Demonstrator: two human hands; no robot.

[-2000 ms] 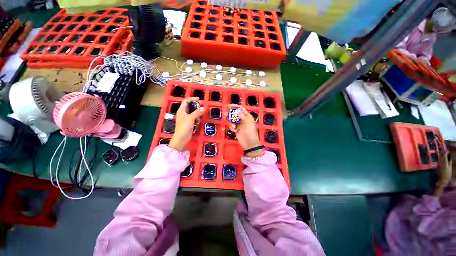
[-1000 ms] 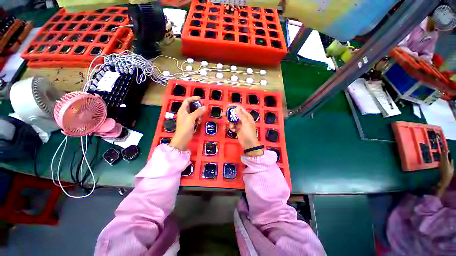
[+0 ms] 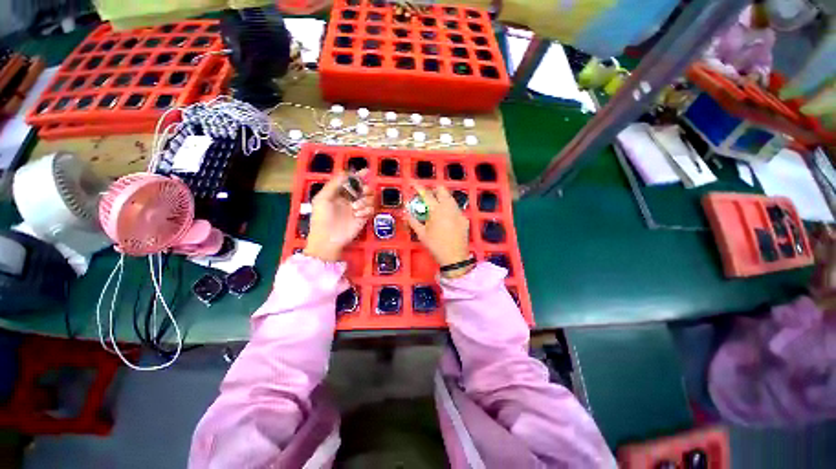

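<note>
The red-orange working tray [image 3: 417, 266] lies in front of me with dark watch units in many pockets. My left hand [image 3: 339, 218] is over its left part, palm turned up, and holds a watch unit [image 3: 353, 187] at the fingertips. My right hand [image 3: 441, 223] is over the middle right and holds a second watch unit [image 3: 419, 208] between thumb and fingers; its screen shows light and greenish. A watch unit with a lit bluish screen [image 3: 384, 226] sits in a pocket between my hands. My hands cover some pockets.
Stacked trays [image 3: 412, 90] stand behind, near white charging heads [image 3: 391, 134]. A black hub [image 3: 211, 165], pink fan [image 3: 147, 214] and white fan [image 3: 57, 190] are left, with two loose watch units [image 3: 242, 279]. A metal post [image 3: 614, 105] slants at right. A person's purple sleeve [image 3: 770, 362] shows right.
My left hand has opened its palm upward, with the watch unit still at its fingertips. The right unit's screen changed from bluish-white to greenish. The view shifted slightly; another red tray shows bottom right.
</note>
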